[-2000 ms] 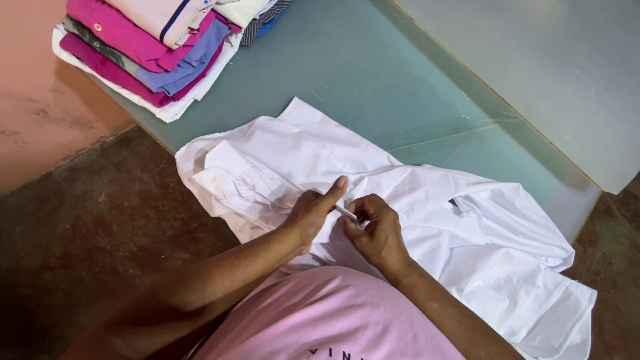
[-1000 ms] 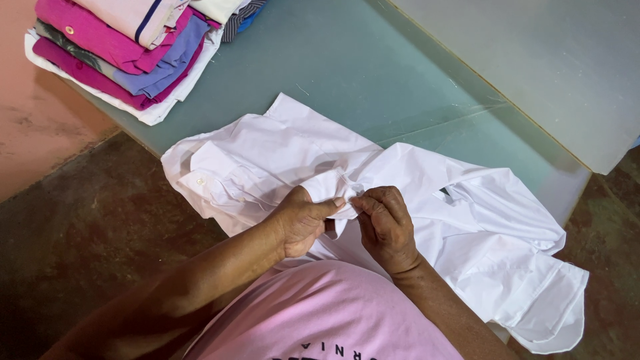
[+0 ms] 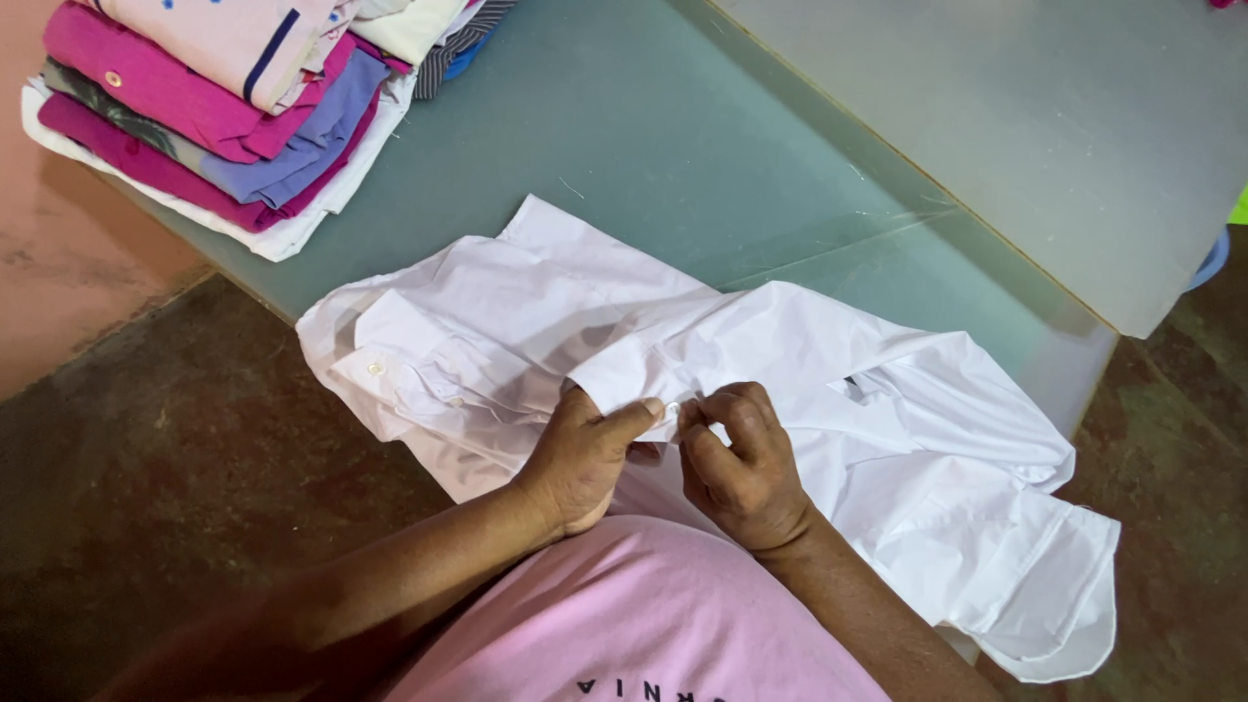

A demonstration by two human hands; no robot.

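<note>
A white button-up shirt (image 3: pixel 760 341) lies spread and wrinkled over the near edge of the table, part of it hanging over. My left hand (image 3: pixel 590 458) pinches the shirt's edge between thumb and fingers. Close to its right, my right hand (image 3: pixel 741 463) grips the same edge with bent fingers. Between the two hands a small white button (image 3: pixel 672 409) shows on the cloth. Another button (image 3: pixel 374 369) is visible on the shirt at the left. The fingertips under the cloth are partly hidden.
The green-grey table (image 3: pixel 624 127) meets a lighter grey tabletop (image 3: pixel 994 117) at the upper right. A stack of folded clothes (image 3: pixel 195 117) stands at the upper left, with more folded garments (image 3: pixel 409 29) beside it. A pinkish wall is at the left, above a dark floor.
Two seconds ago the hands were drawing on a narrow fold of cloth; now a flap of the shirt is spread between them and its button shows. Both hands have kept their hold.
</note>
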